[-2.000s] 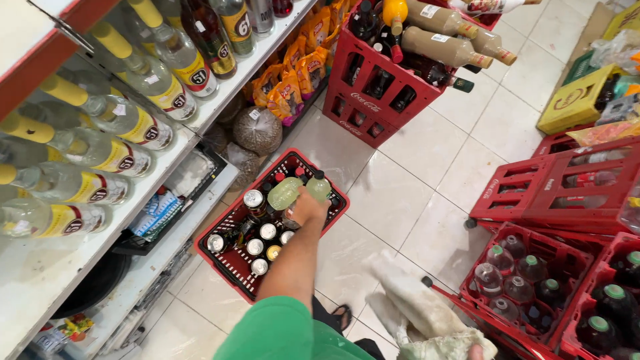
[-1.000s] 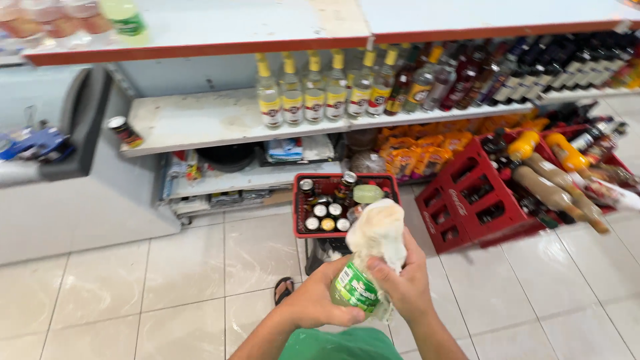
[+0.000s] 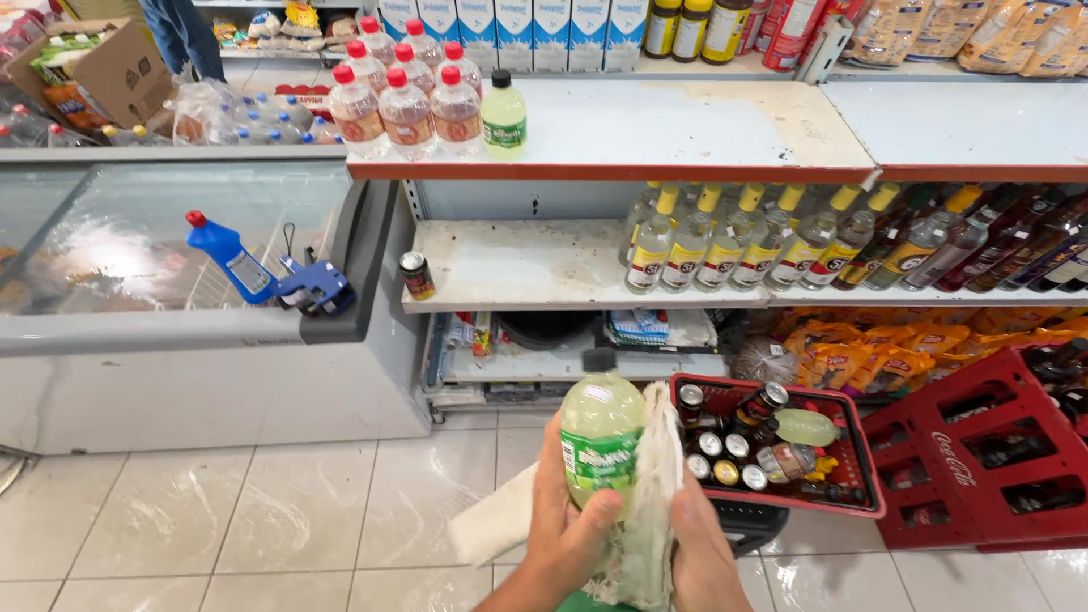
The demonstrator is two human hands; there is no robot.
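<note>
A plastic bottle of pale green drink with a black cap stands upright in my left hand, whose fingers wrap around its side. My right hand grips a whitish frayed cloth pressed to the bottle's right side; part of the cloth hangs out to the left behind my left wrist. Just beyond my right hand is a red shopping basket holding several cans, dark bottles and another green drink bottle lying on its side. A similar green bottle stands on the upper shelf beside several clear bottles with red caps.
A glass-topped chest freezer at left bears a blue bottle and a blue labelling gun. One can stands on the middle shelf, left of yellow-capped liquor bottles. Red crates stand at right. A person's legs show at upper left.
Two seconds ago one hand was reaching into the basket; now both hands are at the green bottle and cloth. Since one second ago the cloth has moved off the bottle's top to its side. The view has turned.
</note>
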